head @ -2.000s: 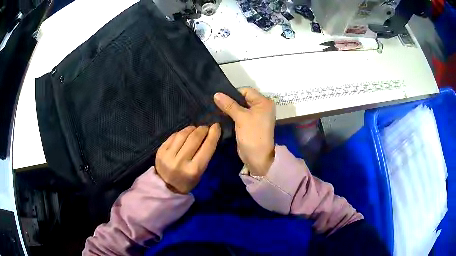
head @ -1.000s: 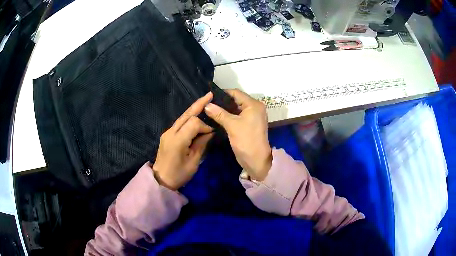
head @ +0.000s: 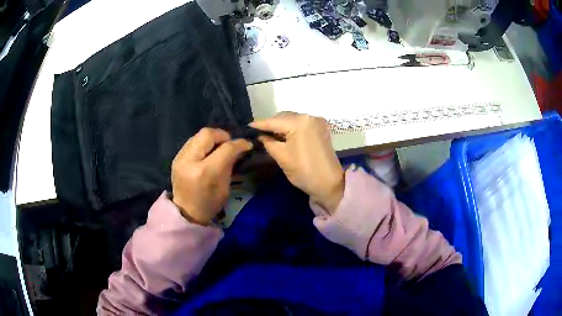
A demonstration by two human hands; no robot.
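The black bag panel [head: 148, 117] lies on the left part of the white table, with its mesh area facing up. Its near edge hangs over the table's front edge. A zipper [head: 88, 154] with small metal pullers runs along its left side. My left hand [head: 203, 173] pinches the panel's near right corner. My right hand [head: 302, 151] pinches the same corner from the right, fingertips close to those of my left hand. The fingers partly hide the gathered cloth between them.
Thread snips [head: 434, 59] and a loose pile of woven labels [head: 339, 18] lie at the back near the sewing machine [head: 431, 21]. A printed ruler [head: 419, 116] runs along the table front. A blue bin [head: 463, 185] with white sheets [head: 514, 216] stands right.
The panel's right corner is now gathered between my fingertips. My left hand has shifted slightly left. The panel has shifted a little and its right edge sits farther left.
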